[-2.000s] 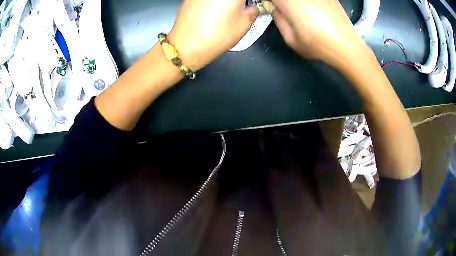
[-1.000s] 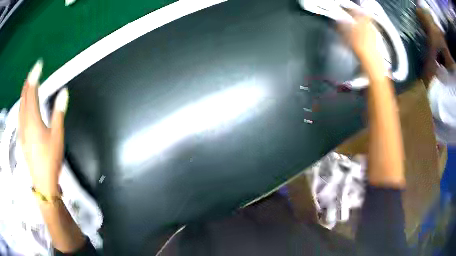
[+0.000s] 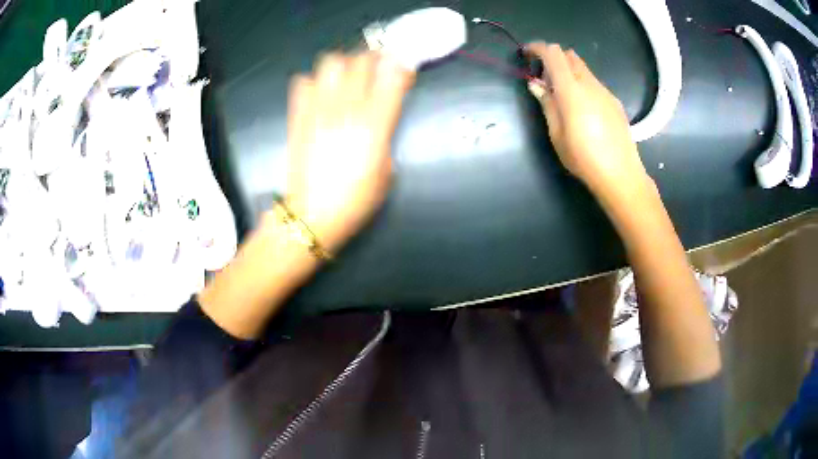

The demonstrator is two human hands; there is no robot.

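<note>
My left hand (image 3: 345, 134) is blurred, with its fingertips at the lower left end of a glossy white shell piece (image 3: 429, 36) above the dark tabletop; the fingers' grip is partly hidden. My right hand (image 3: 578, 112) pinches thin red and black lead wires (image 3: 491, 61) between thumb and fingers, to the right of the shell. The wires reach left toward the shell. A thick curved white arm (image 3: 662, 72) lies on the tabletop just right of my right hand.
A pile of white shells (image 3: 67, 179), some with green boards, lies at left on a white sheet (image 3: 184, 291). White curved pieces (image 3: 776, 116) lie at far right. A brown cardboard box (image 3: 762, 305) with white parts (image 3: 628, 345) stands below the table edge.
One second ago my hands were wide apart, left by the pile and right at the white parts. Now both are over the tabletop with a white shell and wires, and the view has turned.
</note>
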